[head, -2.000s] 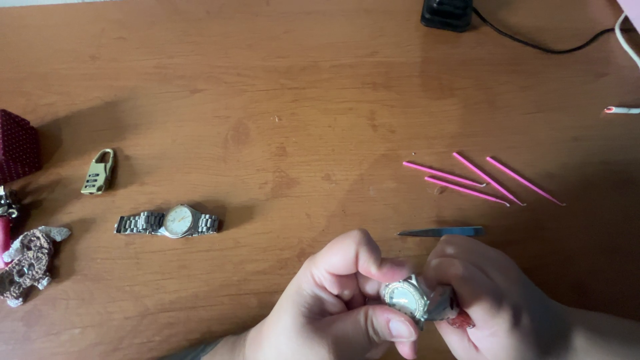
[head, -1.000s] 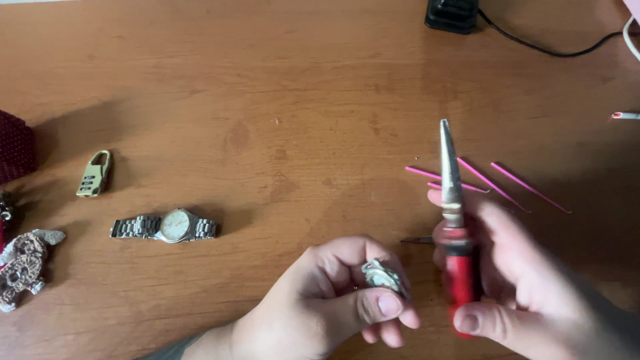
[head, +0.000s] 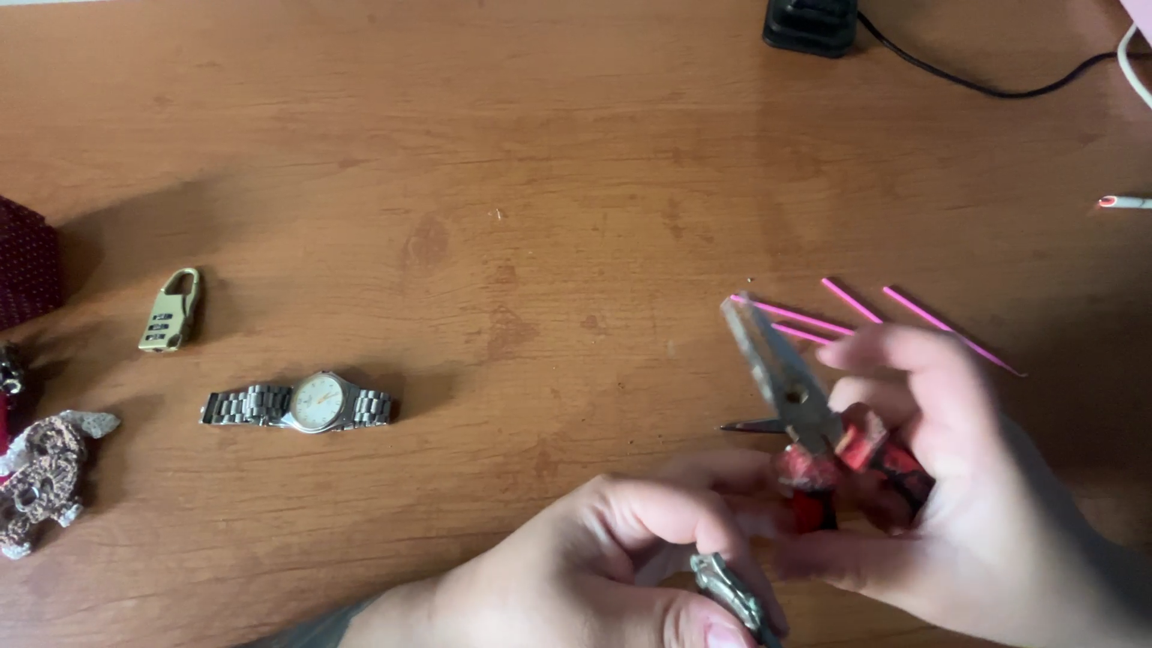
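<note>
At the bottom of the head view, my left hand (head: 621,567) pinches a small silver watch case (head: 727,594) between thumb and fingers, its edge turned up. To its right, my right hand (head: 936,486) holds needle-nose pliers (head: 792,387) with red and black handles, their metal jaws pointing up and left. Fingertips of my left hand are close to one handle; whether they touch it is unclear. Behind the pliers, a thin dark pointed tool (head: 751,426) lies partly hidden. A silver wristwatch with a metal-link bracelet (head: 317,401) lies on the wooden table at left.
Several pink thin sticks (head: 936,315) lie beyond my right hand. A brass combination padlock (head: 169,315) is at left, near a dark red dotted object (head: 25,261) and a crocheted item (head: 49,477). A black device (head: 810,25) with a cable stands at the back right.
The pliers, upright in my right hand one second ago, are now tilted left and lower, closer to my left hand. Two seconds ago both hands were together at the watch case, its dial facing up.
</note>
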